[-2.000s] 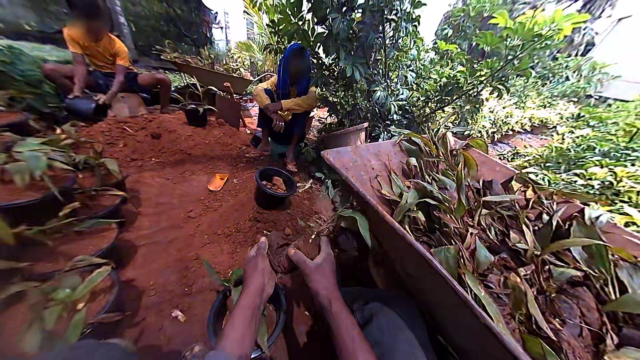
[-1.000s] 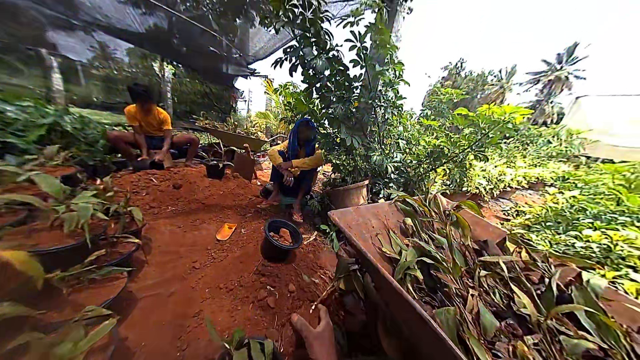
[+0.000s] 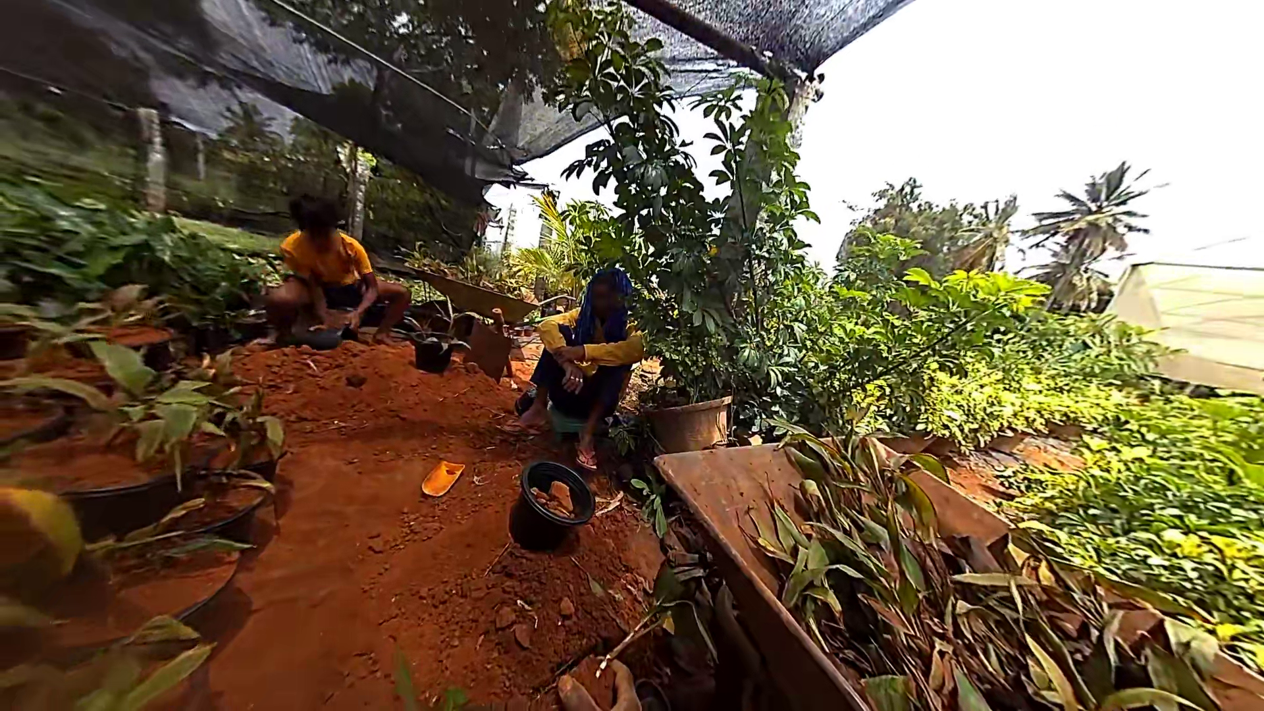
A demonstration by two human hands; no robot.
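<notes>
At the bottom edge, only the fingers of one hand show, most likely my right hand, close to a pale root or stem over red soil; whether they grip it I cannot tell. My left hand is out of the frame. Ahead stands a black plastic pot with clods of soil in it. To the right, a rusty metal wheelbarrow tray holds a heap of leafy plants. Leaf tips poke up at the bottom edge, left of the hand.
Potted plants line the left side. An orange piece lies on the soil. One person sits ahead by a large planter; another squats farther back left, hands at a dark pot. Shade netting hangs overhead.
Two seconds ago both my hands were in view at the soil; now only one hand's fingers show at the bottom edge. The view has tilted up strongly.
</notes>
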